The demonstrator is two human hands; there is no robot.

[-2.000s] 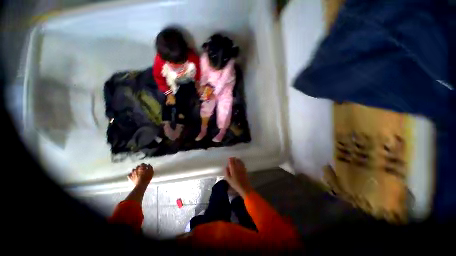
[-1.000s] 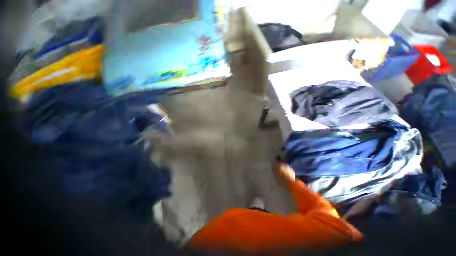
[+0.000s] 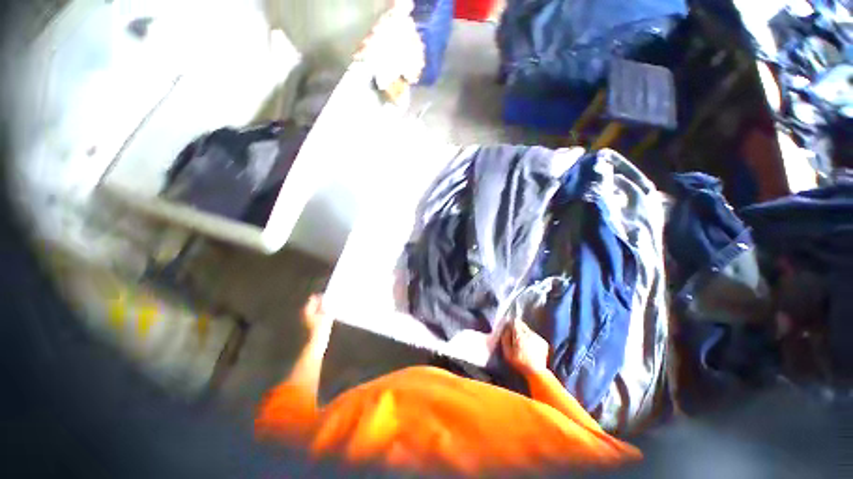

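A pile of grey, dark-blue and pale garments [image 3: 599,281] lies on the white tabletop [image 3: 365,239], bulging over its near right part. My right hand [image 3: 524,346] is at the near edge of the pile, against grey and pale cloth, with its fingers curled. Blur and glare hide whether it grips the cloth. My left hand [image 3: 315,312] is small and blurred at the table's near left corner. Its fingers and any hold are not clear. Both forearms come from orange sleeves.
A dark garment heap [image 3: 229,168] lies on another white surface at the left. A grey stool top [image 3: 643,94] stands behind the pile, near a blue garment heap [image 3: 589,42]. More denim [image 3: 715,243] is at the right. A red object [image 3: 474,8] is at the top edge.
The view has swung from the large pale container with two seated children, past the floor, to the table. The pile now lies in front of me, and both hands show at its near side.
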